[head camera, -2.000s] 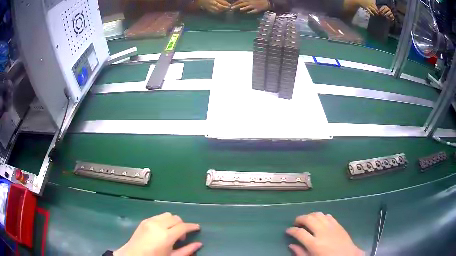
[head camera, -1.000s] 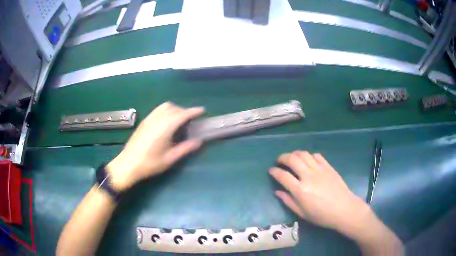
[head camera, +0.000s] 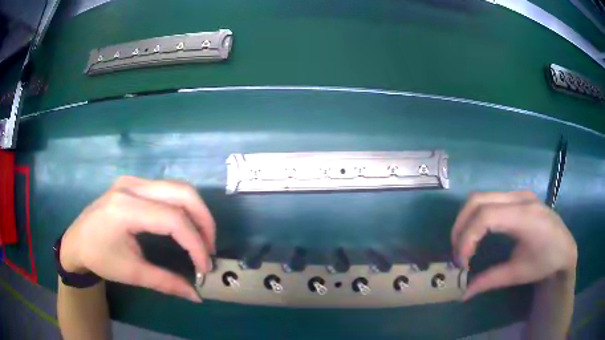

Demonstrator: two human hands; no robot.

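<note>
The deep six-position part (head camera: 338,287) is near the bottom of the view, with a brownish-grey front, six dark holes with silver pins and dark ribs behind. My left hand (head camera: 142,232) holds its left end between thumb and fingers. My right hand (head camera: 521,242) holds its right end the same way. A long pale-grey bar (head camera: 338,172) with small light marks lies on the green mat just beyond it, touched by neither hand. Whether the held part rests on the mat or is slightly lifted, I cannot tell.
Another grey bar (head camera: 159,52) lies on the green surface at the far left. A six-hole bar (head camera: 576,83) is at the far right. Tweezers (head camera: 558,171) lie on the mat at right. A red bin (head camera: 7,196) is at the left edge.
The pale bar has moved from my left hand onto the mat. Both hands have come down to the ends of the deep part. The view has shifted down and closer.
</note>
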